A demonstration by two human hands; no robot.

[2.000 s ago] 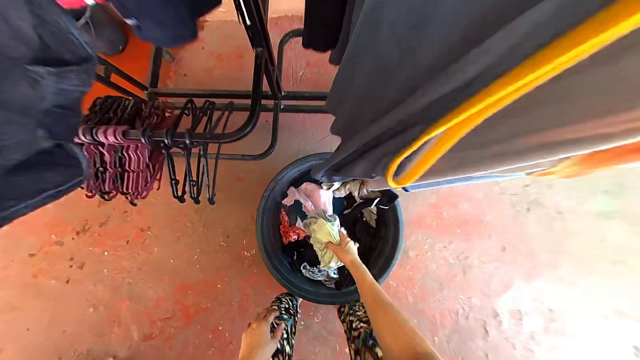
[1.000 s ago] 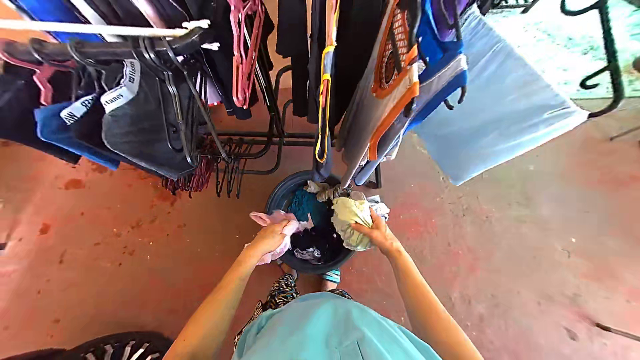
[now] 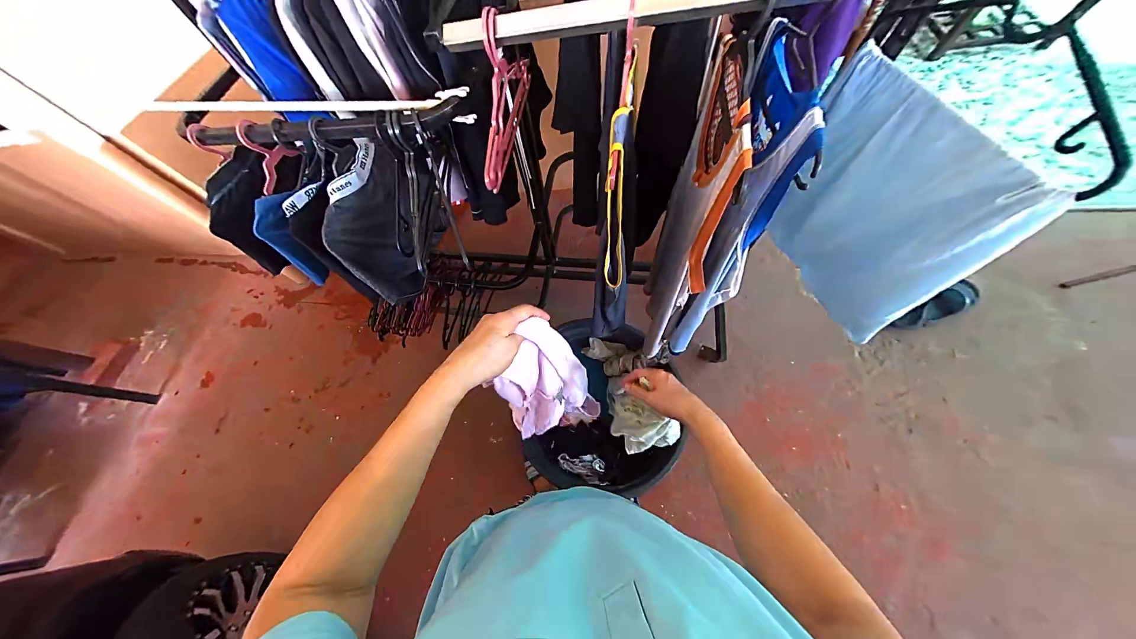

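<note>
My left hand (image 3: 495, 342) grips a bunched pale pink cloth garment (image 3: 543, 377), which hangs over the left side of a dark round tub (image 3: 657, 479) on the floor. At the tub's right side, my right hand (image 3: 658, 392) is at a crumpled cream cloth (image 3: 641, 422); its fingertips are curled, and whether they grip the cloth is not clear. Other damp-looking clothes, among them a dark patterned piece (image 3: 583, 466), lie in the tub.
A black metal rack (image 3: 524, 266) beyond the tub holds hanging shorts (image 3: 373, 231), shirts and sleeveless tops (image 3: 723, 222). Pink hangers (image 3: 506, 124) hang above. A light blue cloth (image 3: 914, 195) hangs at the right, near a dark slipper (image 3: 941, 304). A wheel (image 3: 232, 596) is at lower left.
My left hand, away from the tub two seconds ago, took hold of the pink garment and has lifted it. My right hand, raised with the cream cloth one second ago, is now lower over the tub.
</note>
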